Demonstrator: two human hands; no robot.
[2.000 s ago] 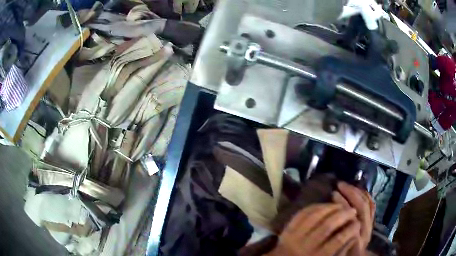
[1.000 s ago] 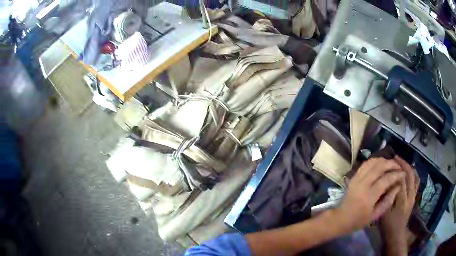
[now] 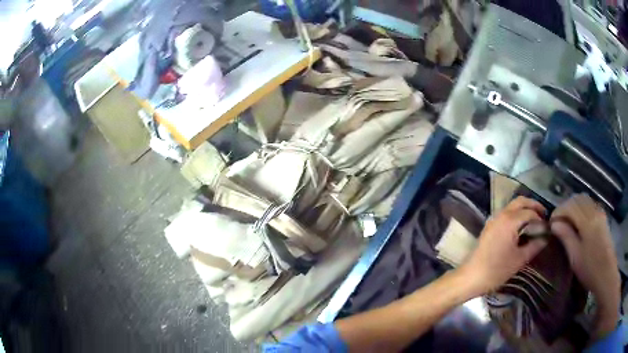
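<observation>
A fanned stack of brown cut pieces (image 3: 544, 279) with pale edges stands over the open blue-edged tray (image 3: 385, 231), between and below my hands. My left hand (image 3: 509, 238) has its fingers curled around the top of the stack. My right hand (image 3: 582, 224) is slightly blurred and pinches the same top edge, its fingertips close to the left ones. Beige cut pieces (image 3: 456, 243) lie left of my left hand, and another shows just behind it. Dark cloth (image 3: 406, 255) lies crumpled in the tray's left part.
The metal machine bed (image 3: 499, 148) and a blue bracket with a shiny cylinder (image 3: 589, 165) lie beyond my hands. Tied beige-brown bundles (image 3: 275, 179) are heaped left of the tray. A worktable with an orange edge (image 3: 241, 96) stands behind them. Grey floor (image 3: 103, 241) shows at far left.
The view has swung left, so the tray sits further right. My hands, earlier clasped together, are now apart with curled fingers, and the fanned edges of the brown stack show beneath them.
</observation>
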